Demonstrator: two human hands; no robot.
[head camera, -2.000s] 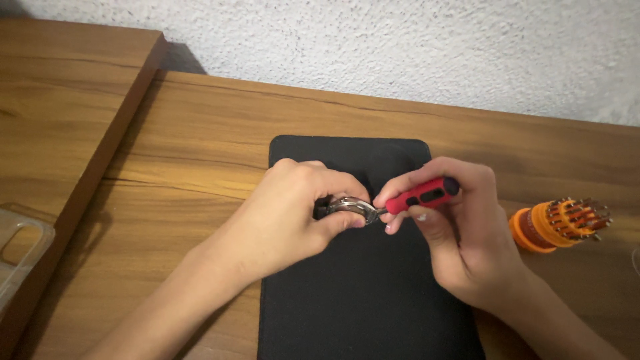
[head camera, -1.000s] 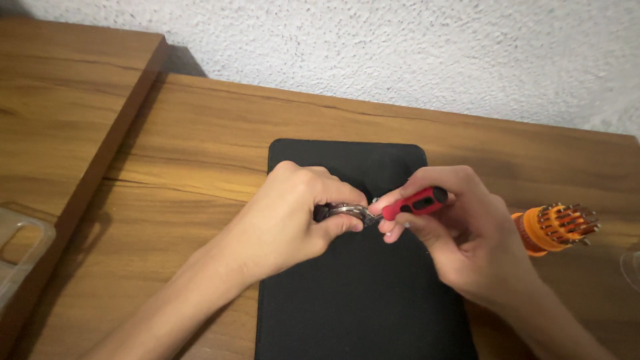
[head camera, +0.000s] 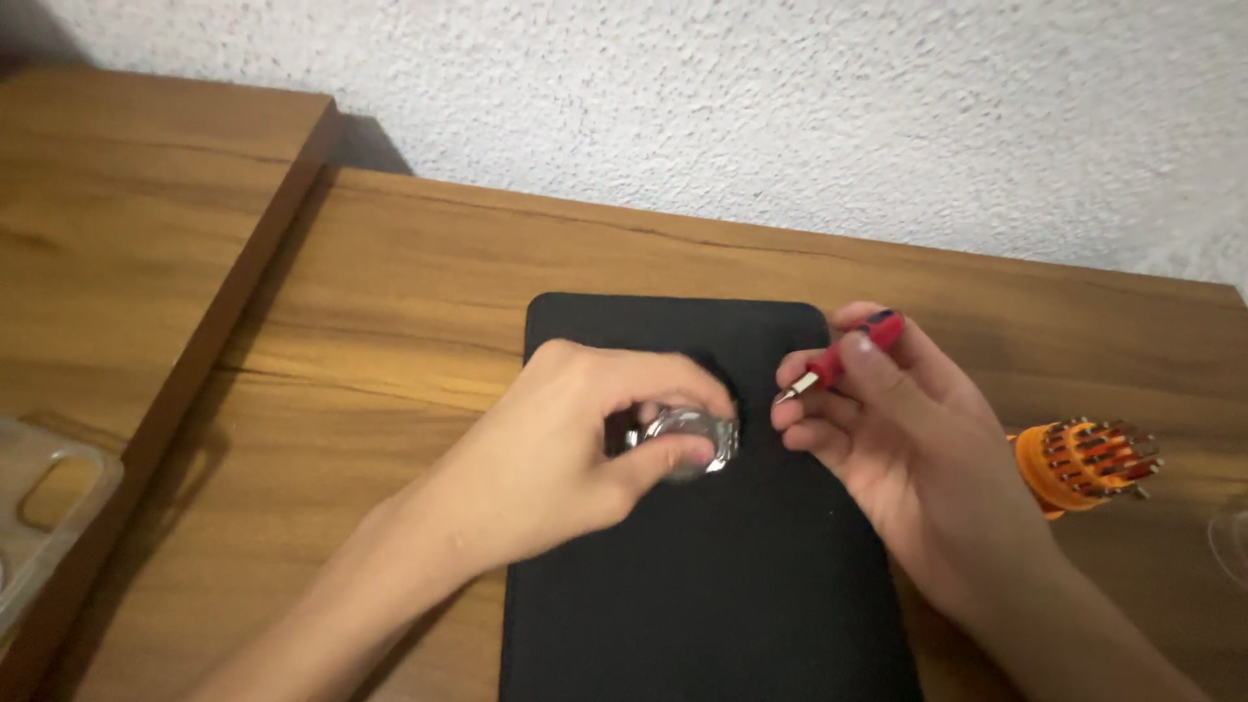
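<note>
My left hand (head camera: 585, 439) grips a shiny metal wristwatch (head camera: 687, 429) between thumb and fingers, over the upper part of a black mat (head camera: 682, 595). Motion blur hides the watch's finer detail. To its right, my right hand (head camera: 907, 439) holds a red and black screwdriver (head camera: 858, 351) with its metal tip pointing down and left. That tip is apart from the watch, near my fingertips. An orange screwdriver bit holder (head camera: 1072, 463), full of metal bits, is just right of my right hand, which partly covers it.
A raised wooden board (head camera: 146, 205) with a brown edge takes up the left side. On it rests a clear phone case (head camera: 58, 517). A textured white wall (head camera: 741, 117) rises behind the wooden table (head camera: 409, 292). A transparent round object (head camera: 1230, 541) shows at the right edge.
The screwdriver, earlier touching or very close to the watch, has moved right and away from it with my right hand. The watch has turned in my left hand, showing more of its round side.
</note>
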